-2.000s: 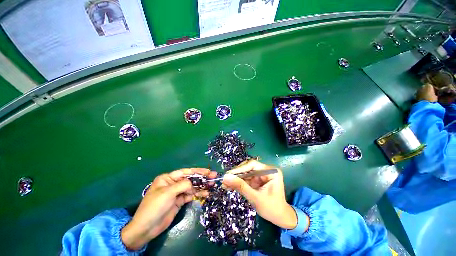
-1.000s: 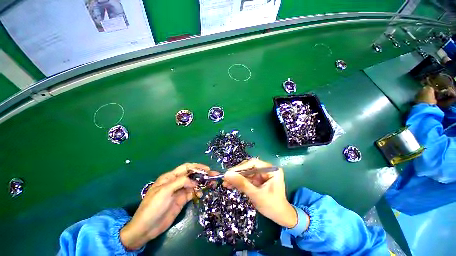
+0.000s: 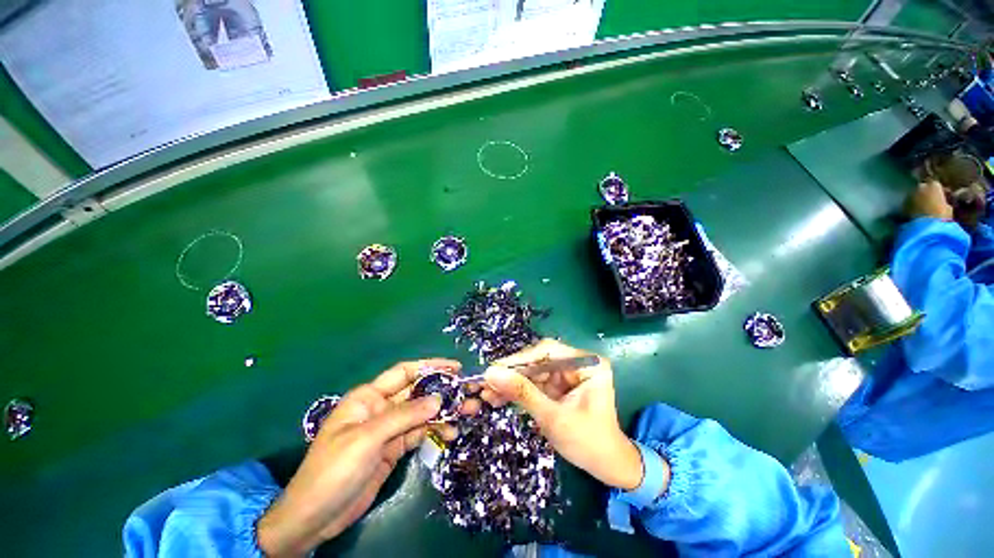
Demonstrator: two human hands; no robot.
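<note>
My left hand (image 3: 365, 436) holds a small round silver and dark assembly (image 3: 438, 395) between thumb and fingers, its face now turned up. My right hand (image 3: 567, 409) grips slim grey tweezers (image 3: 558, 364); their tip is at the right side of the assembly. A larger heap of small shiny metal pieces (image 3: 496, 474) lies just below the hands, and a smaller heap (image 3: 494, 318) lies just beyond them. Fingers cover part of the assembly's rim, and whether the tip holds a piece cannot be told.
A black bin (image 3: 656, 262) of metal pieces stands right of the heaps. Round assemblies lie on the green belt (image 3: 360, 202), one reddish (image 3: 376, 262). Another assembly (image 3: 322, 416) lies beside my left hand. At right are a spool (image 3: 870, 313) and a person's blue sleeve (image 3: 948, 294).
The assemblies and drawn circles on the belt have shifted left. The held assembly has been tilted so its round face shows more. Both hands stay in nearly the same place.
</note>
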